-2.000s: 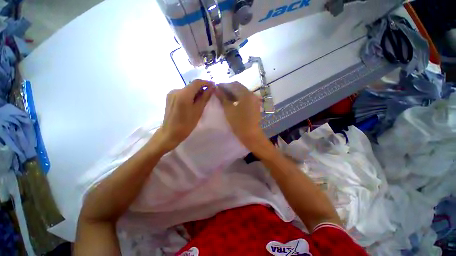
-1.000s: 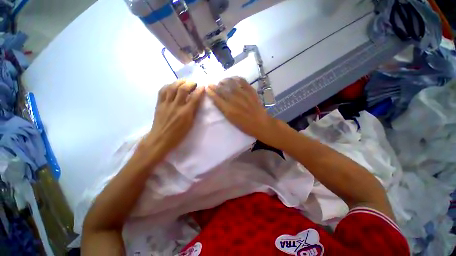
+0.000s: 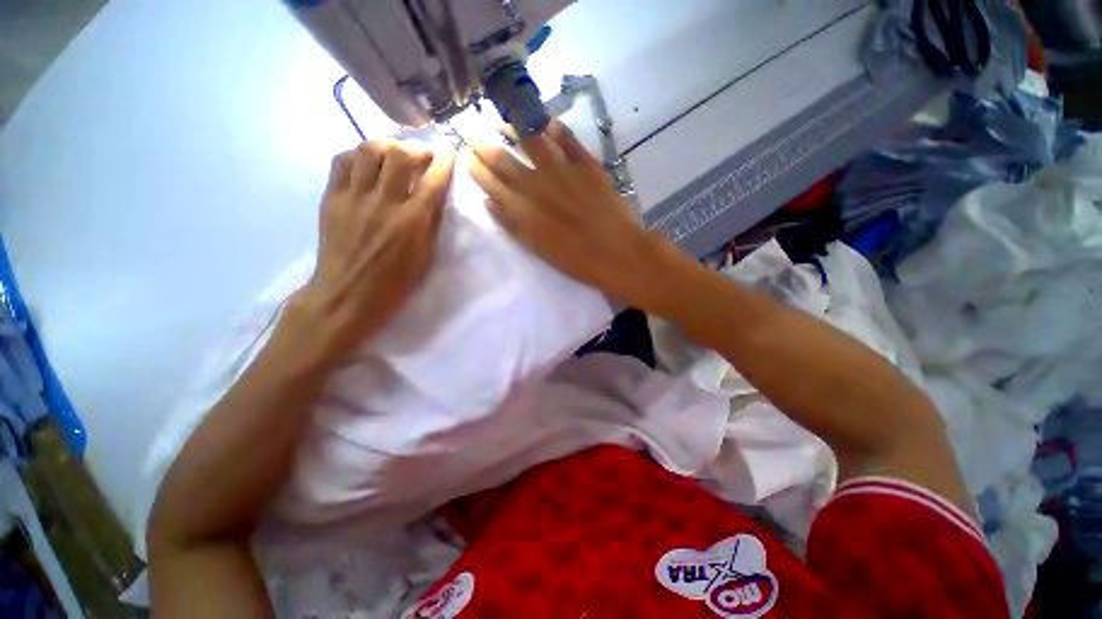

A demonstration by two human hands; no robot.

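A white garment piece (image 3: 483, 314) runs from the needle area (image 3: 453, 131) of the sewing machine (image 3: 375, 55) down over the table edge onto the lap. My left hand (image 3: 377, 224) lies on the cloth just left of and below the needle, fingers bent at the cloth's edge. My right hand (image 3: 562, 212) lies on the cloth to the right, its fingers stretched to the presser foot and beside the dark cylinder on the machine head. Both hands press the cloth flat. The needle tip is lost in bright glare.
A silver hinged metal arm (image 3: 602, 127) stands right of the needle. A grey ruler edge (image 3: 773, 169) borders the table. Dark scissors (image 3: 951, 34) lie on blue-grey cloth at the upper right. Crumpled white pieces (image 3: 967, 302) fill the right side. A blue strip (image 3: 42, 363) is at the left.
My hands have gone from pinching the cloth together near the needle to lying flat on it, spread apart. My right fingers now reach further beside the presser foot. The camera view has shifted.
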